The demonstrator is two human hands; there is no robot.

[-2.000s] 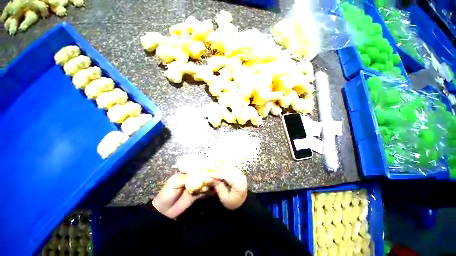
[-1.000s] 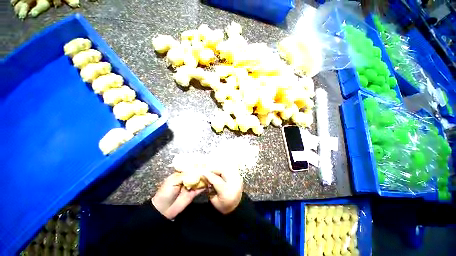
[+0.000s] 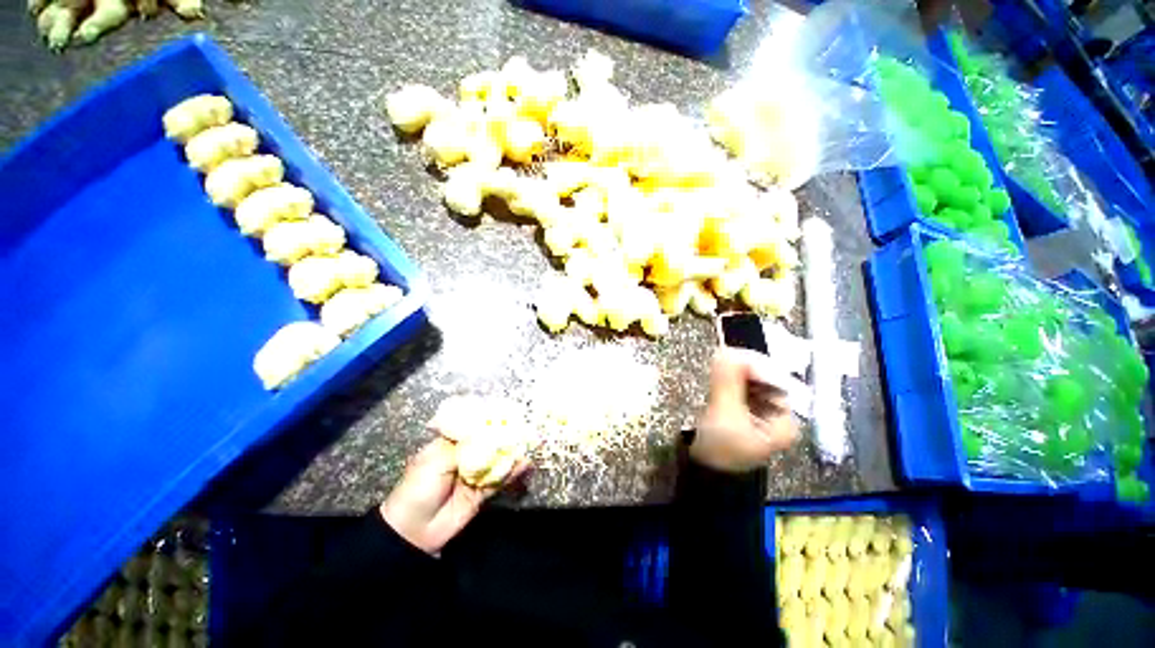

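Note:
My left hand [image 3: 437, 496] holds a pale-yellow moulded piece [image 3: 486, 443] over the near edge of the bench. My right hand [image 3: 744, 418] is away from the piece, over the lower part of the smartphone [image 3: 742, 332] and at the left end of the white strips [image 3: 792, 358]. Its fingers are curled and slightly blurred; whether they grip anything cannot be told. Fine pale trimmings [image 3: 589, 399] lie between the hands. A large heap of yellow pieces [image 3: 633, 190] lies beyond them.
A blue tray [image 3: 114, 329] at left holds a row of yellow pieces [image 3: 302, 238]. A whitish roll [image 3: 828, 279] lies right of the heap. Blue trays at right hold green pieces [image 3: 1013, 355] under clear film. A tray of yellow pieces [image 3: 842, 576] sits below the bench edge.
My right hand has left the yellow piece and moved right to the smartphone and white strips. My left hand stays in place with the piece. The view has shifted slightly since the earliest frame.

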